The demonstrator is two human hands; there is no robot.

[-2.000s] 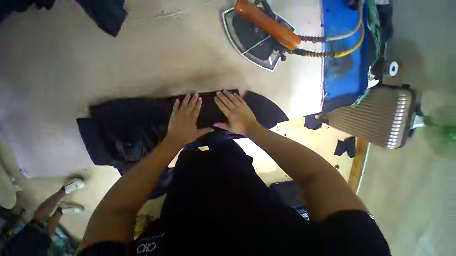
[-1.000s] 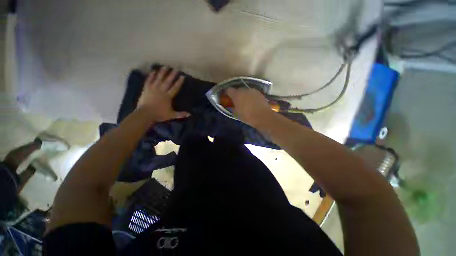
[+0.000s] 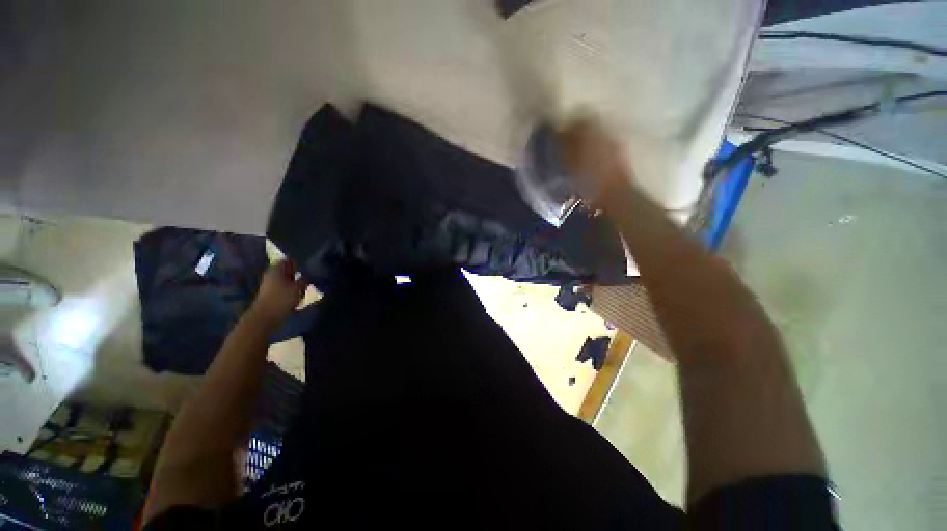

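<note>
A dark garment piece [image 3: 405,197] lies along the near edge of the pale padded table, with wrinkles showing towards its lower right part. My left hand [image 3: 278,286] is closed at its lower left edge and appears to pinch the cloth there; the fingertips are small and unclear. My right hand [image 3: 594,156] is blurred and grips the steam iron [image 3: 544,174], which is also blurred, over the right part of the garment. The iron's handle is hidden by my hand.
The pale table [image 3: 208,114] spans the top. A dark cloth with a white label [image 3: 205,261] hangs or lies low at left. Below it are dark crates [image 3: 62,487]. At right are a blue box [image 3: 732,197], black hoses, a ribbed panel [image 3: 633,311] and dark scraps [image 3: 594,351].
My right hand has moved the iron right and slightly up. My left hand has gone from lying flat on the cloth to its lower left edge. The view has shifted.
</note>
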